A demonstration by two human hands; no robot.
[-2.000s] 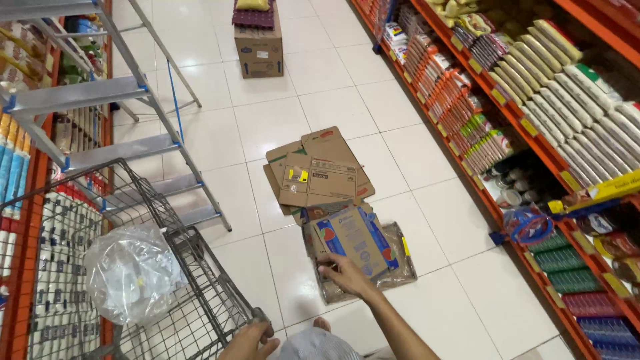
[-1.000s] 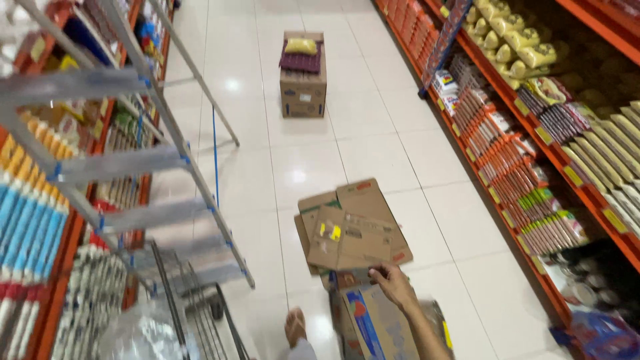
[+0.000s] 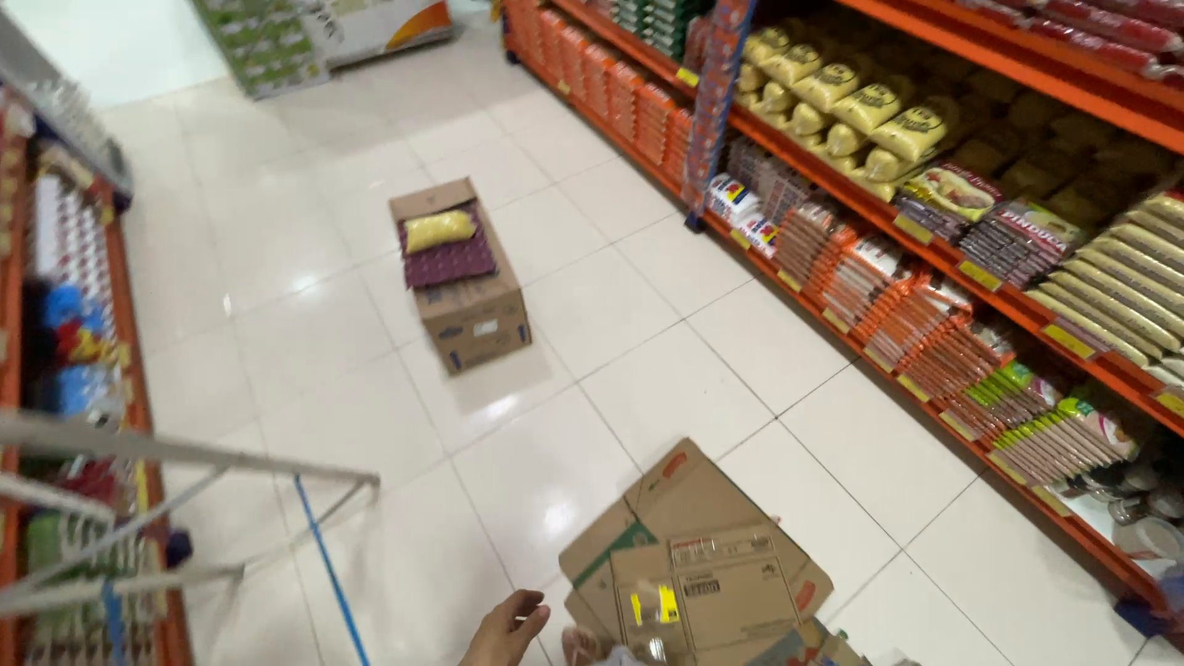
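My left hand [image 3: 507, 631] is at the bottom edge, its fingers loosely curled and apart, holding nothing. Just to its right, flattened cardboard boxes [image 3: 731, 601] lie in a loose pile on the tiled floor, with a yellow mark on one of them. My right hand is out of view. Farther ahead stands a cardboard box [image 3: 476, 324], bearing a purple molded tray [image 3: 449, 268] with a yellow plastic packet [image 3: 439, 231] on it.
Orange shelving [image 3: 814, 324] with packaged goods runs along the right. Another stocked shelf [image 3: 139, 388] is at the left, behind a metal stepladder [image 3: 231, 458] with a blue strap [image 3: 328, 564]. Green and white stacked goods [image 3: 264, 46] stand at the far end.
The view has swung up along the aisle. My right hand, earlier over the cardboard pile, has left the view. The wire cart no longer shows, and my left hand is now visible beside the pile.
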